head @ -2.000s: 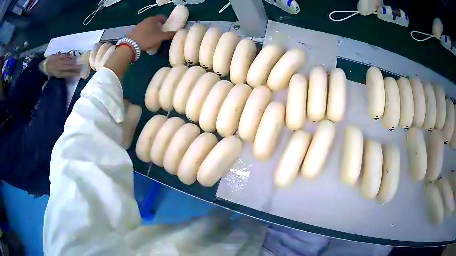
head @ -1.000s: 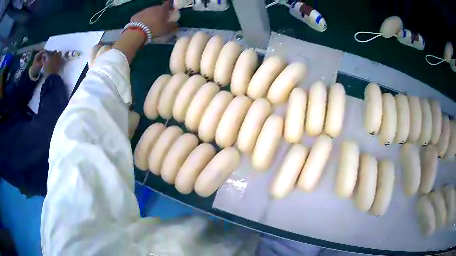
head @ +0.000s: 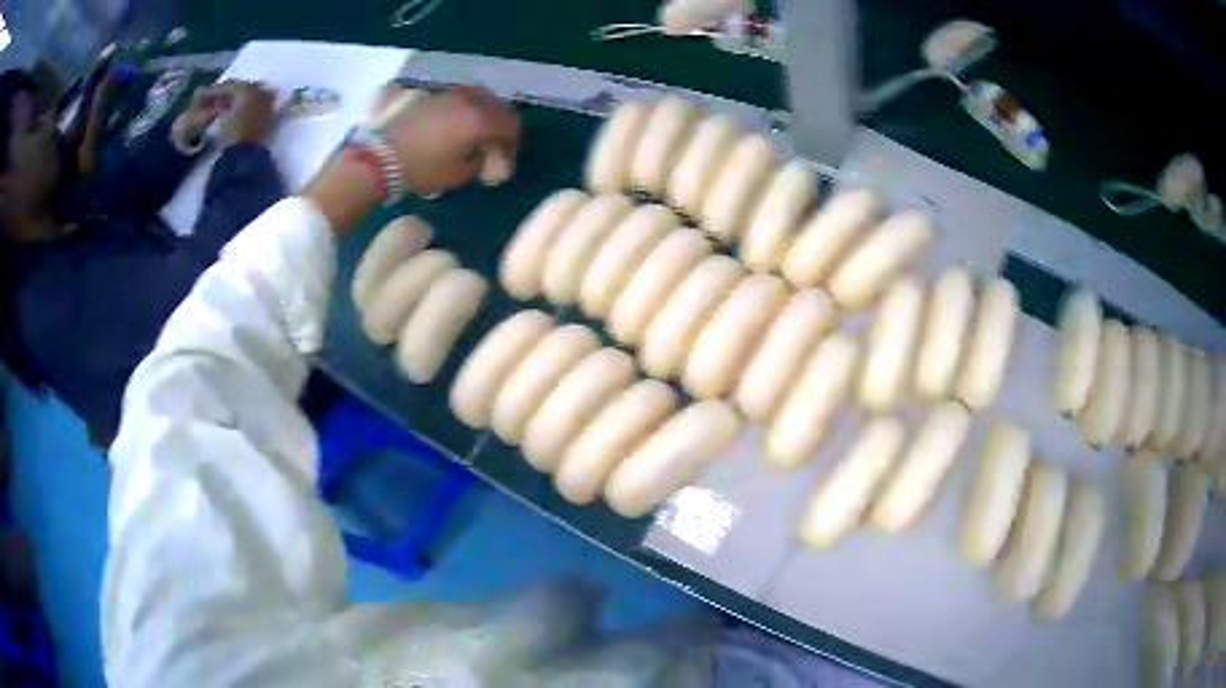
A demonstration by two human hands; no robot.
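Note:
Many cream oval housings (head: 713,323) stand on edge in slanting rows across the bench. Three more housings (head: 410,296) sit apart at the left, just right of my white sleeve. My left hand (head: 457,141) wears a coiled band at the wrist and is over the far left of the bench, left of the back row. It is blurred, with its fingers bent downward; I cannot tell if it holds anything. A pale shape shows at its far side, too blurred to name. My right hand is not in view.
A grey post (head: 820,81) rises behind the rows. White corded parts (head: 988,101) lie at the bench's far side. At the left, a person in dark sleeves has their hands (head: 229,110) by a white sheet (head: 316,74). A blue stool (head: 397,491) stands below the bench edge.
The view has shifted, so the rows appear further right and lower. My left hand has come back from the far side, where it held a housing two seconds ago. Three housings at the left are now uncovered.

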